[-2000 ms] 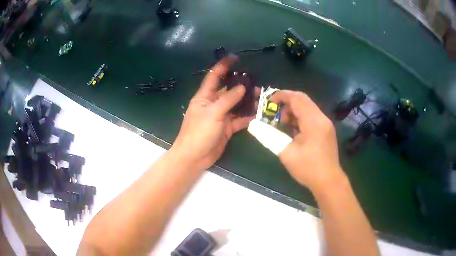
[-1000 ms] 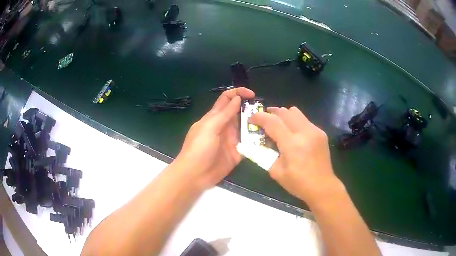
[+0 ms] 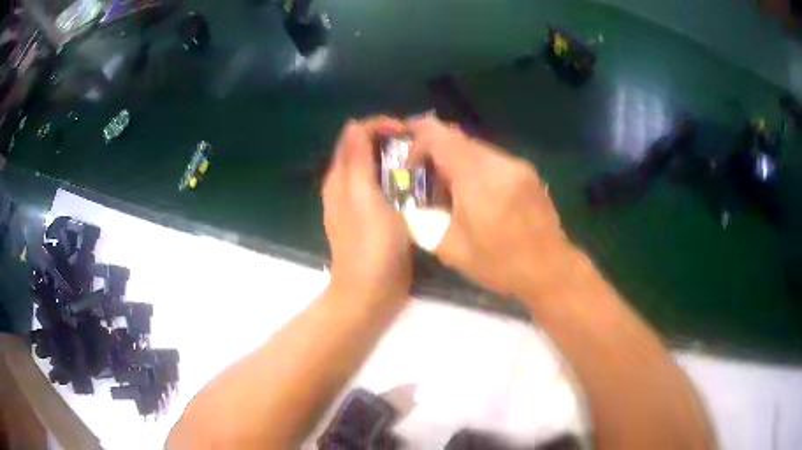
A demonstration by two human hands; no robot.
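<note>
My left hand (image 3: 365, 202) and my right hand (image 3: 492, 202) are together over the near edge of the belt. Between them is a circuit board (image 3: 402, 178) with silvery parts and a yellow block. The board sits in a dark housing, mostly hidden by my fingers. Both hands grip this unit from its two sides. A white finger wrap or pad (image 3: 427, 228) shows at my right hand's fingers, below the board. The view is somewhat blurred, so the exact fit of board and housing cannot be told.
Black housings with pins (image 3: 83, 325) are heaped on the white surface (image 3: 229, 308) at left. More black housings (image 3: 359, 422) lie nearest me. The dark green belt (image 3: 264, 176) carries loose boards (image 3: 195, 165) and corded units (image 3: 570, 54). A carton edge (image 3: 44, 395) is at lower left.
The board was held apart from the dark housing by my right hand, then came against it. Now both hands have closed around the unit and shifted slightly left. More near housings have come into view.
</note>
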